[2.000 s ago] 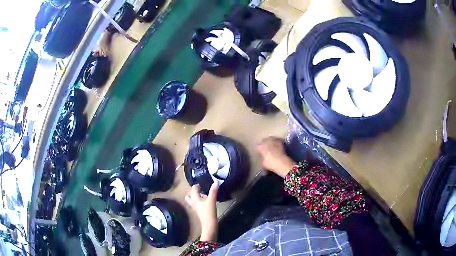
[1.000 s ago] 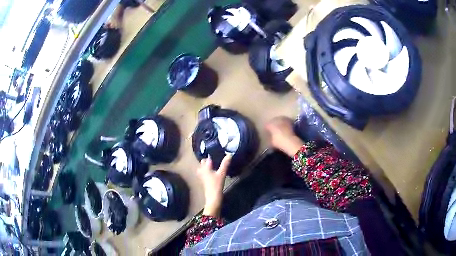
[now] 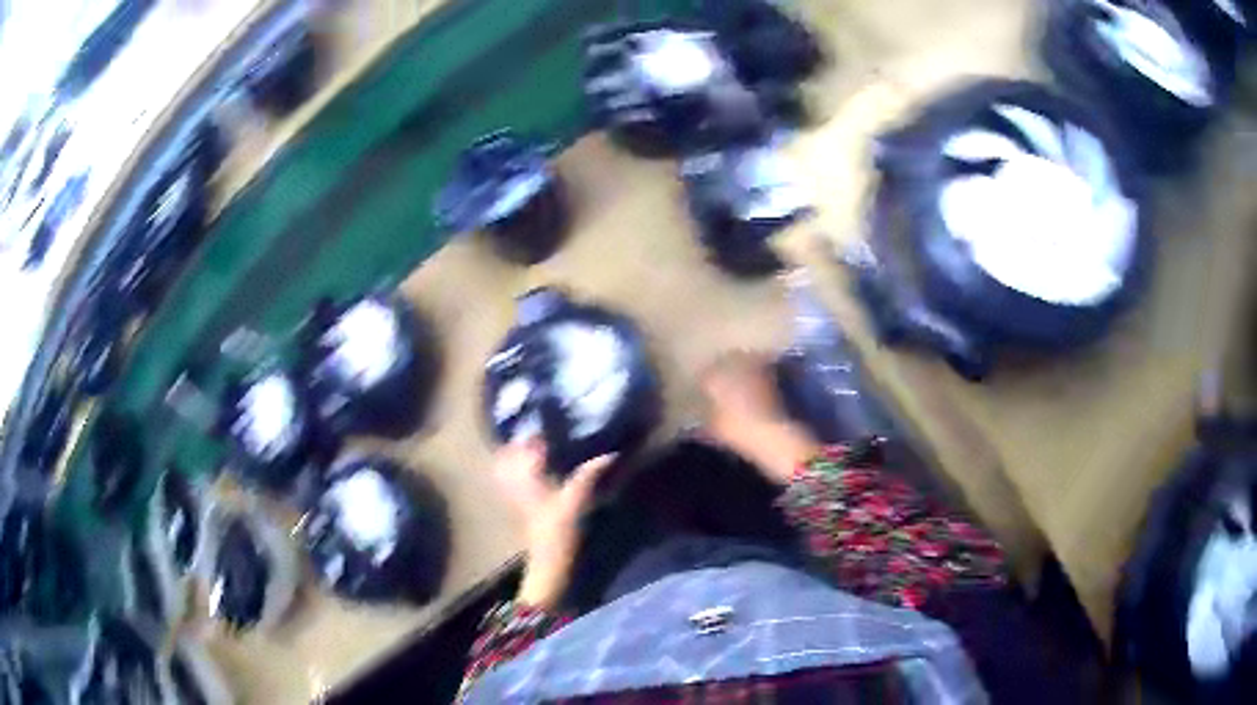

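Observation:
The picture is blurred. A round black fan unit [image 3: 586,372] with a white centre sits on the cardboard-covered bench in front of me. My left hand [image 3: 549,503] is at its near rim, with thumb and fingers spread on the edge. The fingertips are smeared by the blur. My right hand [image 3: 751,413] is to the right of the unit, apart from it, over the bench edge, with nothing visible in it.
Three similar units stand left, one of them here [image 3: 370,530]. A dark shiny tub [image 3: 503,186] stands behind, near the green belt [image 3: 331,207]. A larger unit [image 3: 1027,221] lies on cardboard at right. White tubs [image 3: 248,572] with black pieces stand lower left.
The view has shifted and blurred. Against the earlier frames, the left hand stays at the unit's near rim and the right hand stays beside it.

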